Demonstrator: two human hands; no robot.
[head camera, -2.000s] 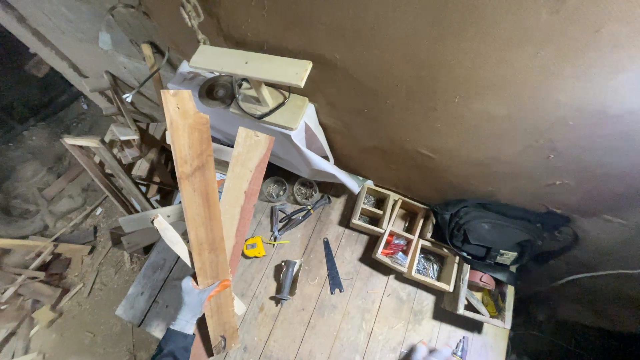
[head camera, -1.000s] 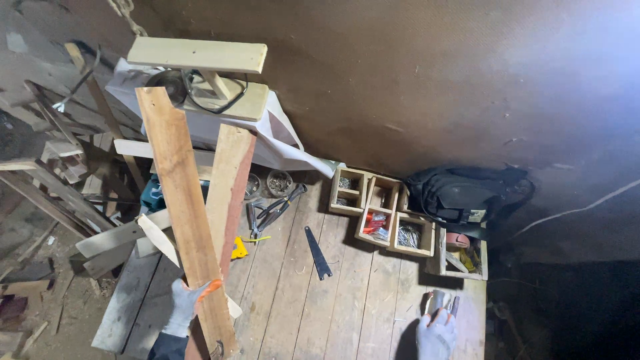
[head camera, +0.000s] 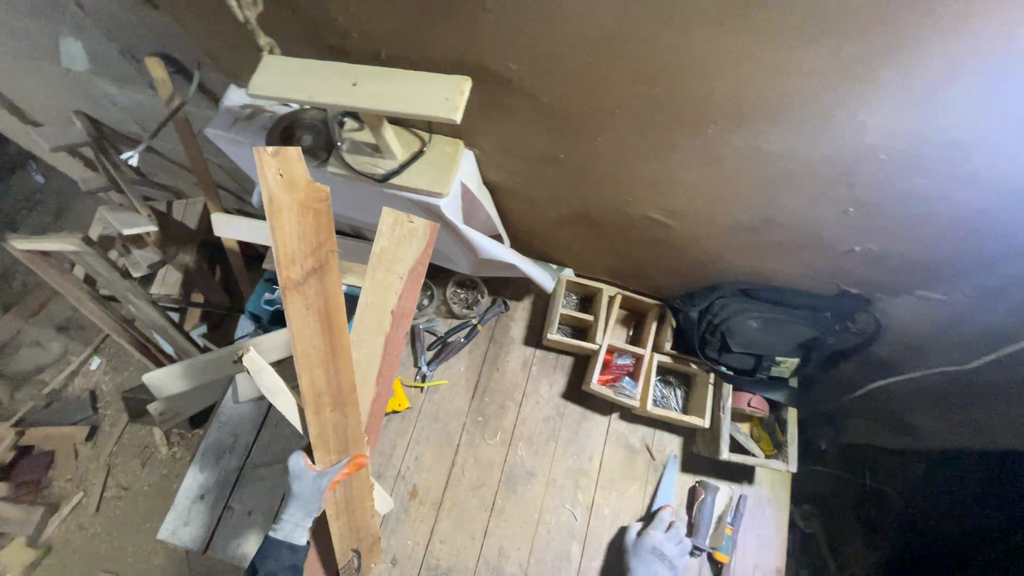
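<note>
My left hand (head camera: 312, 492), in a grey and orange glove, grips the lower part of a long wooden board (head camera: 312, 320) with a notched top corner. Behind it leans a second board (head camera: 392, 296) with a reddish edge. My right hand (head camera: 658, 546), also gloved, is low on the plank surface, its fingers over the lower end of a narrow saw blade (head camera: 666, 484) that points up; the grip is partly hidden. Just right of it lie a grey-handled tool (head camera: 704, 512) and an orange-and-black tool (head camera: 730, 532). Pliers (head camera: 456, 340) and a yellow tape measure (head camera: 398, 396), partly hidden, lie further back.
Wooden boxes (head camera: 588, 348) of nails and small parts line the wall side, beside a black bag (head camera: 768, 328). A cloth-covered stand holds a wooden T-shaped piece (head camera: 360, 88) and a cable. Scrap wood (head camera: 48, 472) litters the left floor. Two jars (head camera: 466, 296) stand behind the pliers.
The saw blade has moved from the middle planks to the right, under my right hand. The grey-handled tool, earlier left of the blade, now lies at the right. My left hand still holds the board.
</note>
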